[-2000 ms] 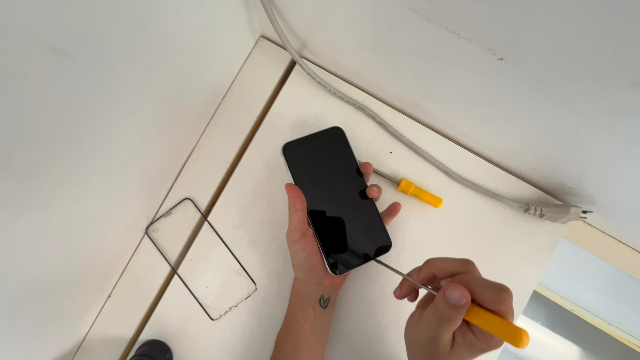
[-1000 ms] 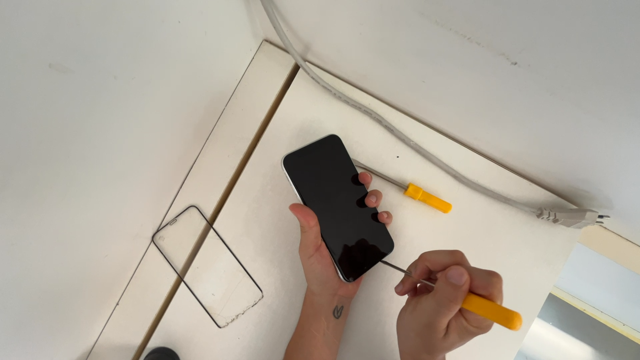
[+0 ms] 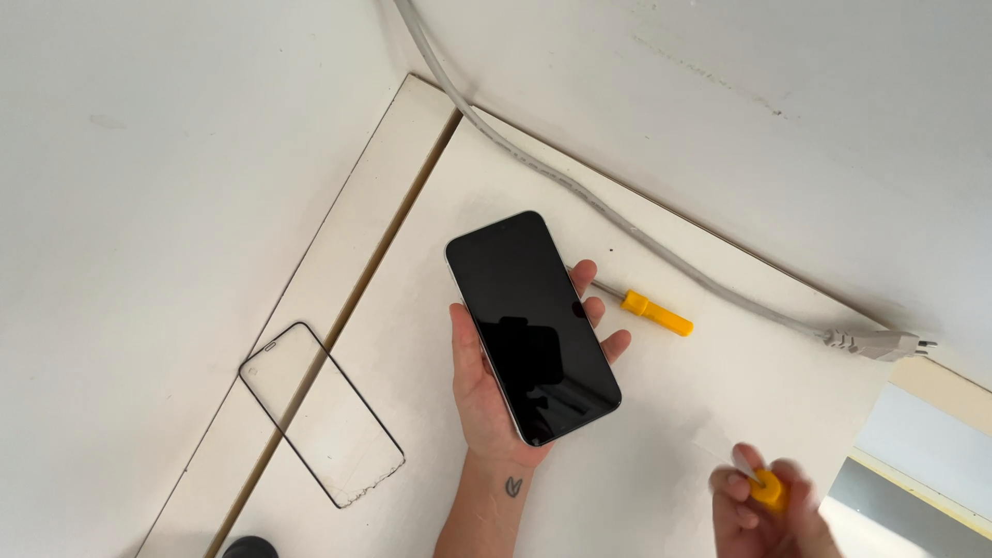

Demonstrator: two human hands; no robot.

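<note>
A smartphone with a dark, glossy screen (image 3: pixel 535 325) rests face up in my left hand (image 3: pixel 484 395), its fingers around both long edges. My right hand (image 3: pixel 763 496), partly blurred, grips a screwdriver by its yellow handle (image 3: pixel 767 490) at the lower right, apart from the phone. Its shaft is hard to make out. A second yellow-handled screwdriver (image 3: pixel 657 312) lies on the white surface beyond my left fingertips, with part of its shaft behind the phone. To the left lies a clear screen protector with a black border (image 3: pixel 363 415), cracked along its lower end.
A grey power cable (image 3: pixel 573 186) runs across the back of the white board to a two-pin plug (image 3: pixel 876 343) at the right. A long gap (image 3: pixel 387 236) splits the board at the left. A dark round object (image 3: pixel 250 547) shows at the bottom edge.
My right hand has moved right and down with its screwdriver, away from the phone's lower corner, where the tip was before. My left hand still holds the phone.
</note>
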